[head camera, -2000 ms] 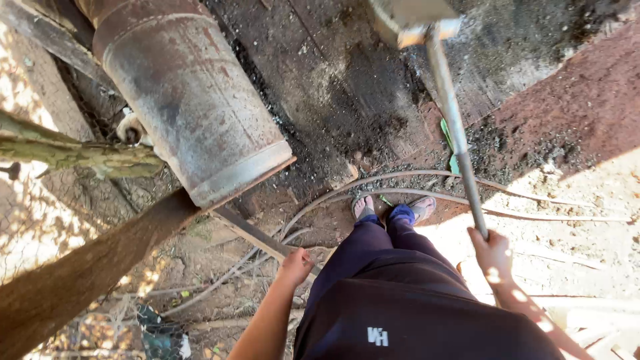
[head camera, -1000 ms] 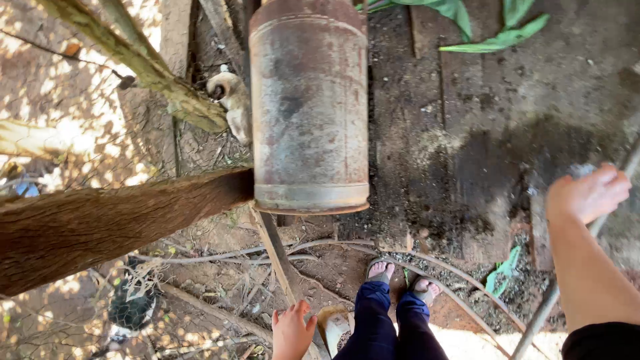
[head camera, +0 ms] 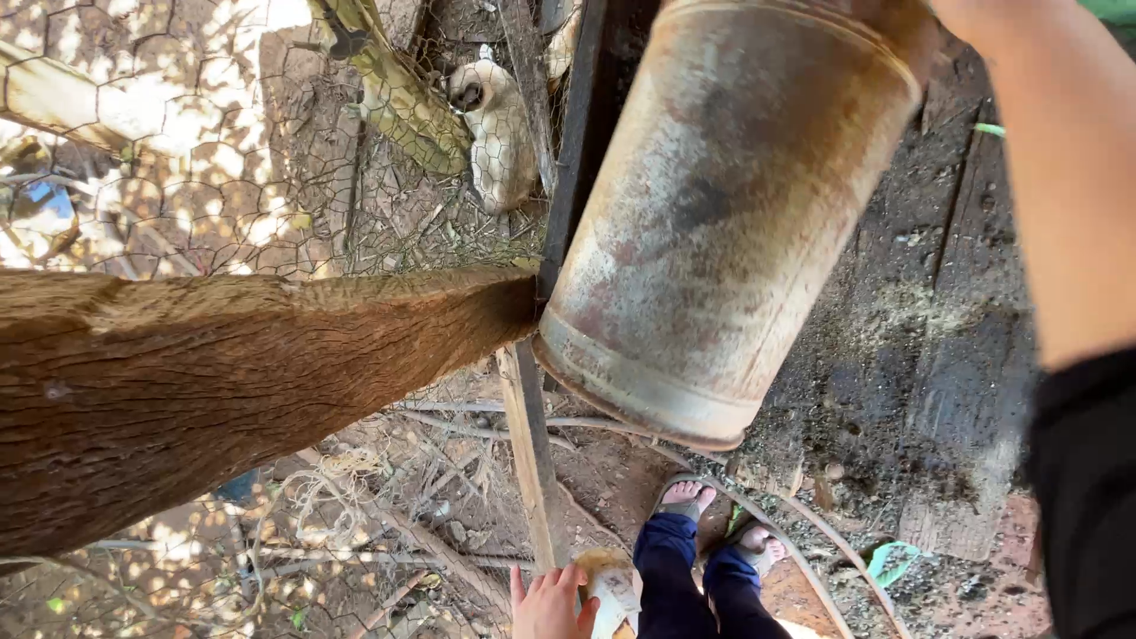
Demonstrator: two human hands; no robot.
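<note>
A rusty metal milk can (head camera: 719,213) leans across the upper middle, with its base rim towards my feet. My right arm reaches over the can's upper right. My right hand (head camera: 954,13) is at the top edge, near the can's upper part; its fingers are cut off, so its hold cannot be told. At the bottom, my left hand (head camera: 555,603) has its fingers spread near the end of a narrow wooden board (head camera: 531,453) and beside a pale, worn object (head camera: 611,586). The long-handled tool is not visible.
A thick wooden post (head camera: 222,373) crosses the left side. Behind wire netting (head camera: 266,177) lies a light-furred animal (head camera: 497,133). Hoses (head camera: 816,524) curve around my sandalled feet. Dark, wet wooden planks (head camera: 887,355) lie on the right.
The long-handled tool, seen earlier at my right hand, is out of sight. My right arm has come up over the can, which appears more tilted than a second ago. The view has shifted.
</note>
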